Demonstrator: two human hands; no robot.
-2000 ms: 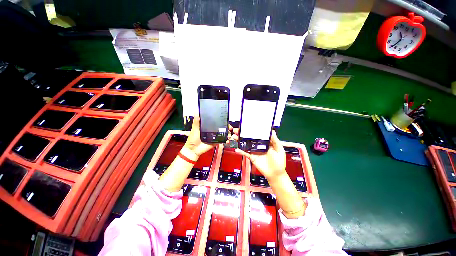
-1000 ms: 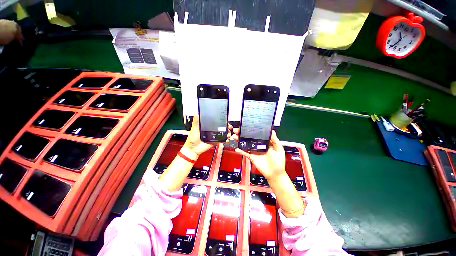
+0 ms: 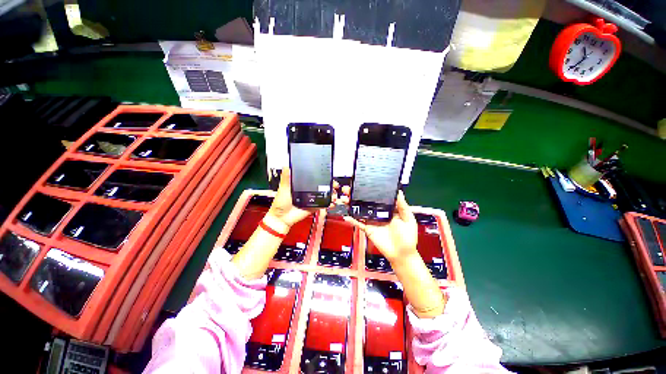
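My left hand point(image 3: 289, 210) grips a smartphone point(image 3: 312, 166) upright, its screen pale grey with faint lines. My right hand point(image 3: 394, 232) grips a second smartphone point(image 3: 379, 172), also upright with a pale, lined screen. Both phones are side by side in front of a large white sheet point(image 3: 350, 80), above the far row of a foam phone tray point(image 3: 453, 252). Several phones with reddish screens lie in that orange-red tray. The fingers behind the phones are partly hidden.
A stack of orange-red trays point(image 3: 182, 219) with phones stands at left, a calculator point(image 3: 79, 358) below it. At right are a small pink object point(image 3: 468, 212), a pen holder point(image 3: 586, 173), a blue flat item point(image 3: 584, 212), a red clock point(image 3: 586, 52) and another tray point(image 3: 648, 245).
The right phone's screen has gone from plain white to grey with lines, and that phone has shifted very slightly right. A hand at the upper left edge a second ago is gone.
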